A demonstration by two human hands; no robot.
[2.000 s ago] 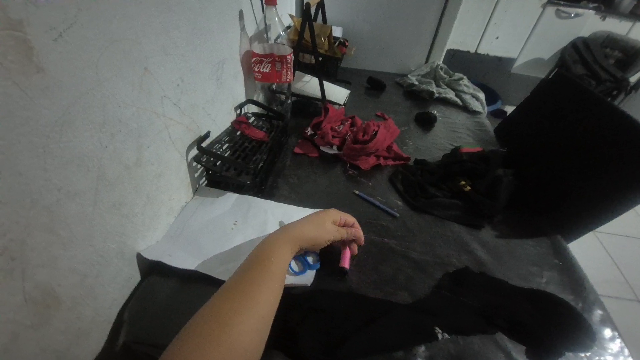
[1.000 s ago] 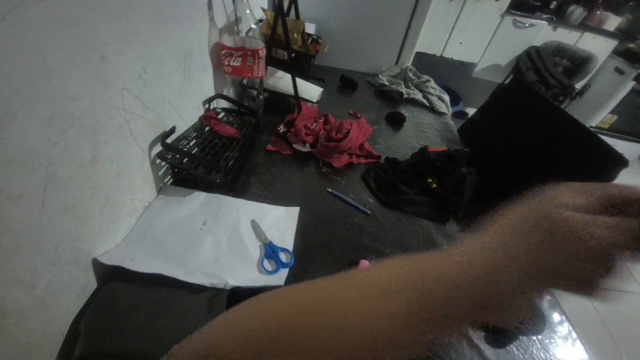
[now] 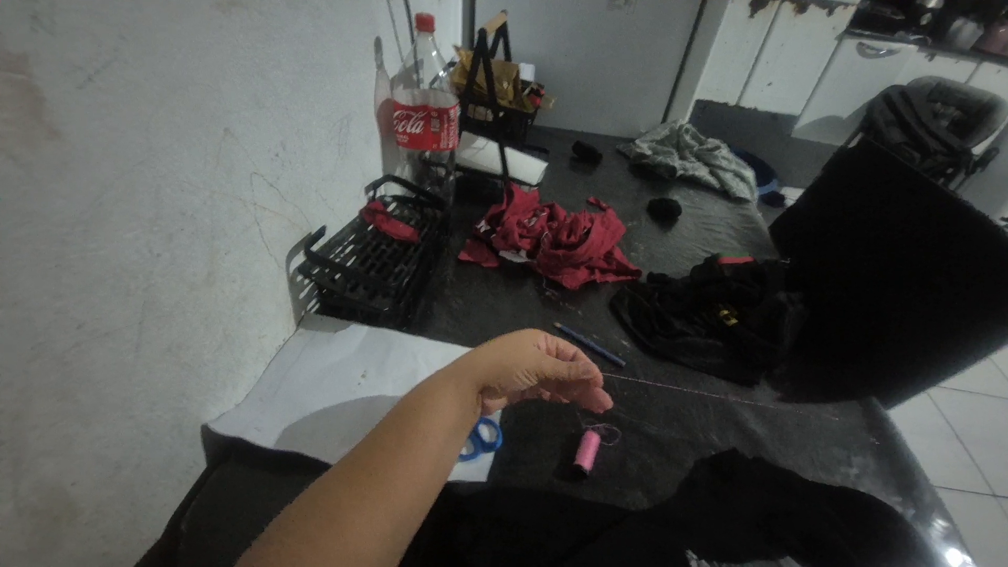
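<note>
My left hand [image 3: 551,374] reaches in from the lower left, its thumb and fingertips closed on a thin pink thread [image 3: 709,391]. The thread stretches rightward above the dark tabletop; its far end is too faint to follow. Just below the fingers stands or lies a pink spool of thread [image 3: 587,451] with a loose loop at its top. Blue-handled scissors [image 3: 488,435] rest on white paper [image 3: 354,370], partly hidden by my wrist. Black cloth [image 3: 709,512] covers the near edge. My right hand is out of view.
A blue pencil [image 3: 589,344] lies beyond my hand. Further back are crumpled red cloth [image 3: 579,240], a black bundle [image 3: 709,315], a black plastic basket [image 3: 370,256], a Coca-Cola bottle [image 3: 425,122] and grey cloth [image 3: 693,157]. A black chair back [image 3: 898,268] stands at right.
My left hand was at the spool, then swept far right, and is now back above the spool with thread in its fingers. A loose loop of thread now shows by the spool.
</note>
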